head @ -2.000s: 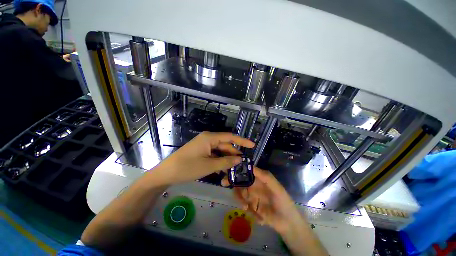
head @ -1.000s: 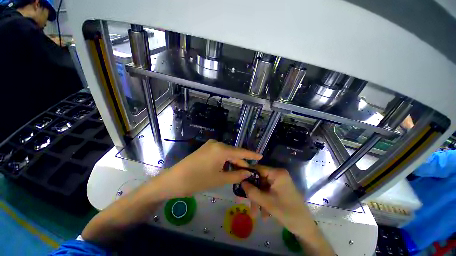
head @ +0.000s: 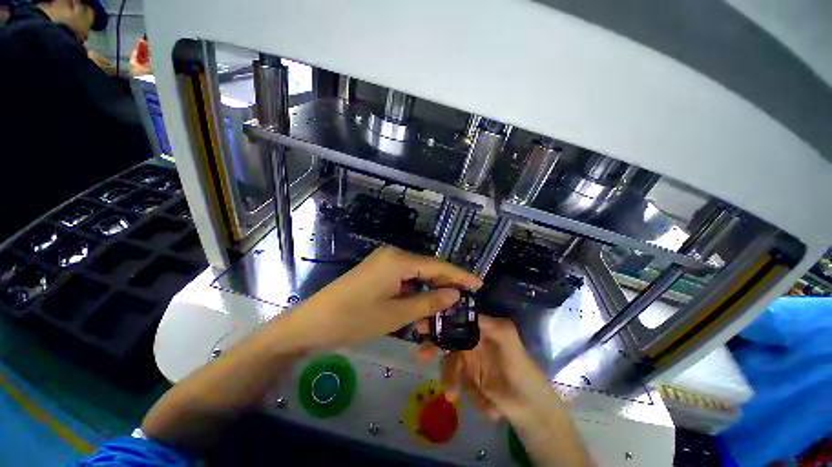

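A small black squarish housing part (head: 456, 326) with shiny pale details is held up in front of the press, above its front panel. My left hand (head: 383, 290) grips its upper left edge with thumb and fingers. My right hand (head: 497, 369) holds it from the lower right, partly behind it. Whether a small insert is between my left fingers is too blurred to tell. Behind my hands, two black press fixtures stand on the mirror-like base plate, one at left (head: 379, 217) and one at right (head: 534, 278).
The front panel (head: 246, 339) carries a green button (head: 326, 388) and a red emergency stop (head: 437, 418). Steel guide posts (head: 281, 196) and the upper press plate (head: 338, 132) stand behind. A black pocketed tray (head: 119, 283) lies left. A person in black (head: 68, 109) is at left; a blue sleeve (head: 785, 374) shows right.
A second ago my right fingers covered the housing part; now they are lower and its face shows. The view has shifted slightly. My left hand stays at the part.
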